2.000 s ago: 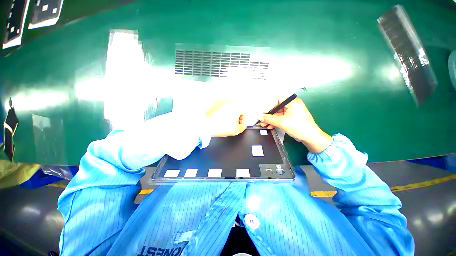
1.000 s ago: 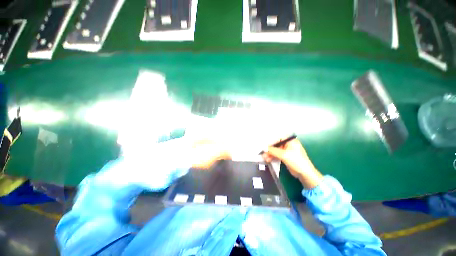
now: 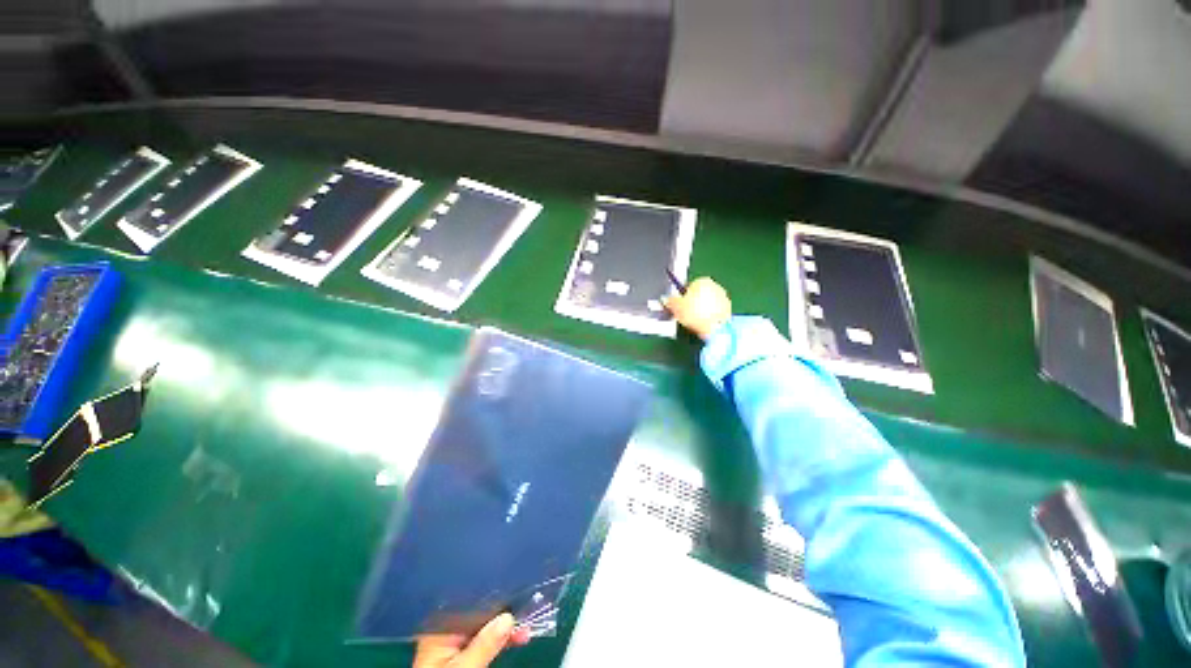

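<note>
My left hand, cut off by the bottom edge, holds a dark tablet cover by its lower corner; its plain outer face with a small logo shows. My right hand reaches onto the conveyor at the right edge of another dark cover with white squares on a white liner. A slim black tool sticks up from my right fingers. Whether these fingers also grip the cover or liner cannot be told.
More covers on white liners lie along the conveyor. A white sheet and slotted grid sheet lie right of the held cover. A blue parts tray and yellow-edged black pieces are at left, a dark strip sheet at right.
The view has swung up to the conveyor. My left hand has lifted the cover from my lap, outer face now showing. My right hand has moved from its top edge out to the conveyor.
</note>
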